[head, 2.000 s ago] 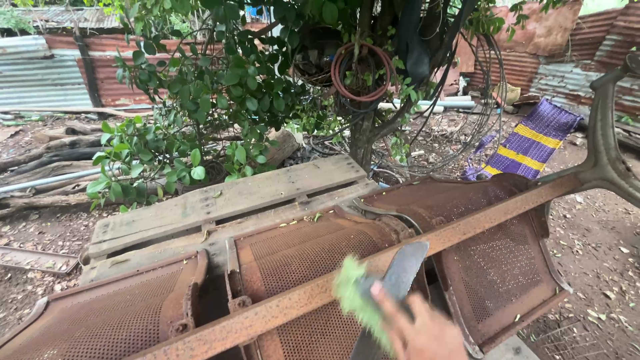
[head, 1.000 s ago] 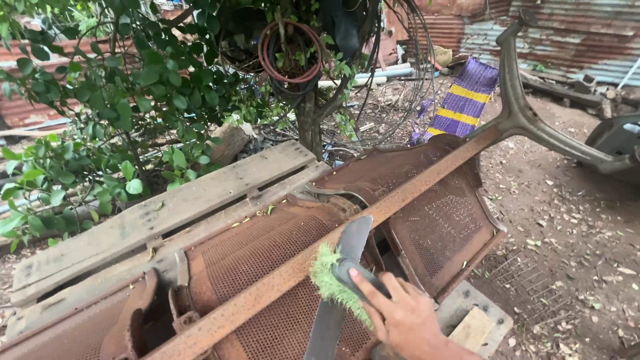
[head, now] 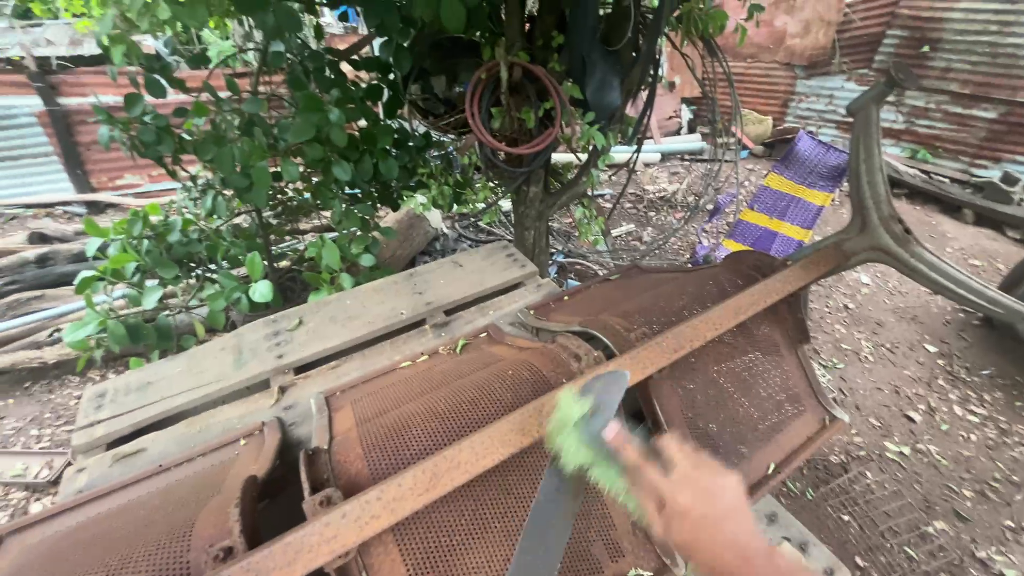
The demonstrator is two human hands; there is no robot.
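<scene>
My right hand (head: 688,488) grips a brush with green bristles (head: 572,432) and a dark handle or backing, at the rusty metal beam (head: 480,428) of an overturned row of bench seats. A flat grey metal strip or blade (head: 548,512) passes beneath the brush and crosses the beam; what holds it is hidden. Perforated rusty seat panels (head: 448,380) lie on both sides of the beam. At the beam's far end stands a forked metal leg (head: 868,192). My left hand is out of the frame.
Under the seats lies a wooden pallet (head: 320,336). Beyond it are a leafy tree (head: 532,216) with a coiled hose (head: 480,104), loose cables, and a purple and yellow woven chair (head: 788,196). Corrugated metal sheets (head: 952,80) stand behind. Leaf litter covers the dirt ground at right.
The view swings right, then back left. My right hand stays on the brush near the beam in all the frames.
</scene>
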